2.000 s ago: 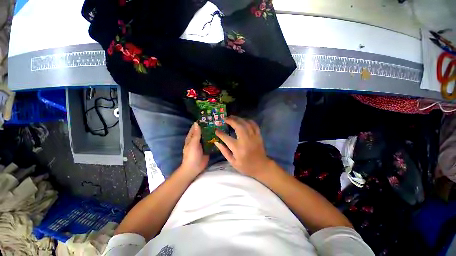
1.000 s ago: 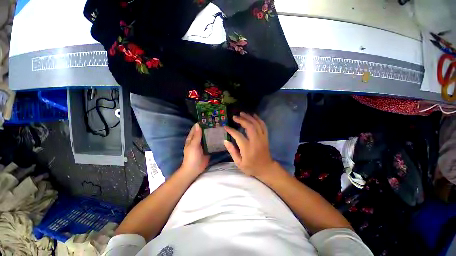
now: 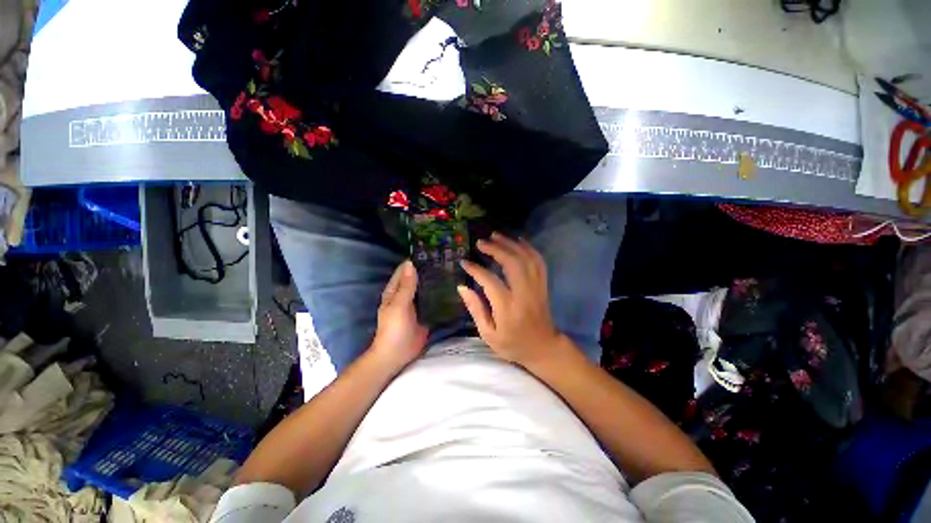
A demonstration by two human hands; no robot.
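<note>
A mobile phone [image 3: 440, 276] with a dim dark screen and small icons lies over my lap. My left hand [image 3: 399, 319] holds it along its left edge. My right hand [image 3: 513, 298] is at the phone's right side, fingers apart, the fingertips over or near the screen; whether they touch it I cannot tell. Black floral cloth [image 3: 337, 133] with red roses and green leaves drapes from the white table over its front edge, down to the phone's top end. White surface with a dark thread shows through a gap in the cloth.
A ruler strip [image 3: 735, 148] runs along the table's front edge. Scissors with red and orange rings [image 3: 907, 153] lie at the right. A grey open drawer [image 3: 201, 260] hangs under the table at left. Floral cloth [image 3: 755, 378] is piled at right. A blue crate [image 3: 153, 446] stands at lower left.
The phone's screen has gone from brighter, with a light grey panel a second ago, to dim. My right fingers have drawn slightly back from the screen since the first frame.
</note>
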